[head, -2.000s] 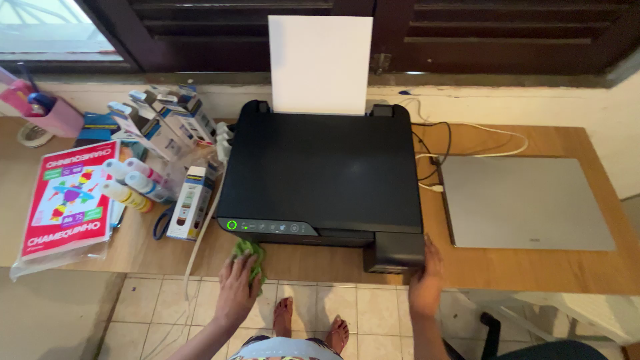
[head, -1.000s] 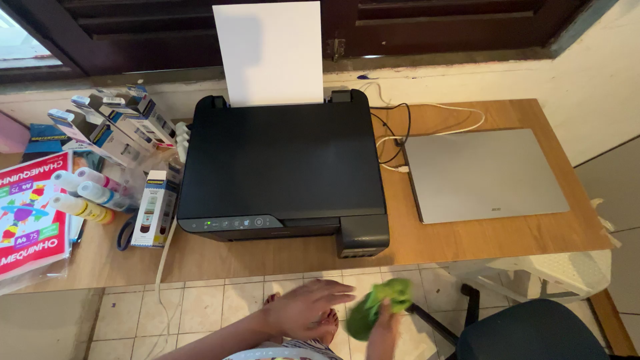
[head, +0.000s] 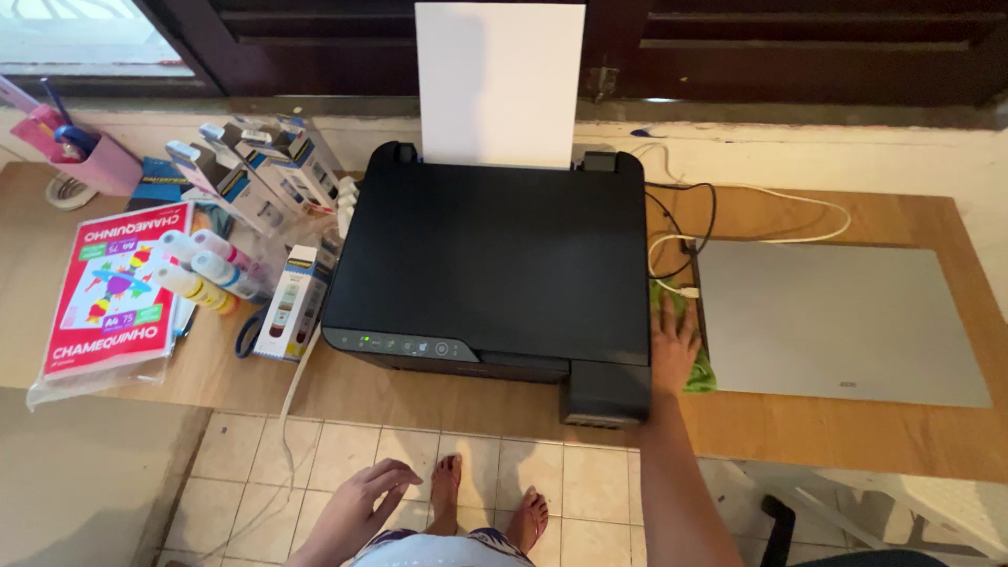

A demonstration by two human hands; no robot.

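Observation:
A black ink tank printer (head: 496, 268) stands on the wooden desk (head: 441, 402), with white paper (head: 498, 83) upright in its rear feeder and small lights lit on its panel. My right hand (head: 674, 346) lies flat on a green cloth (head: 698, 374), pressing it to the desk in the narrow gap between the printer's right side and a closed silver laptop (head: 839, 319). The cloth shows partly under and around my fingers. My left hand (head: 366, 496) hangs over the floor in front of the desk, fingers apart, holding nothing.
Left of the printer are ink bottles (head: 205, 276), an ink box (head: 291, 307), more open boxes (head: 272, 169), a paper pack (head: 118, 291), dark scissors (head: 250, 335) and a pink pen holder (head: 102, 165). A white cable (head: 290, 409) hangs off the desk's front edge; other cables (head: 713, 213) run behind the laptop.
Two seconds ago my left hand was on the cloth at the printer's front left. A second ago the cloth was in my right hand before the desk; now it is pressed down right of the printer.

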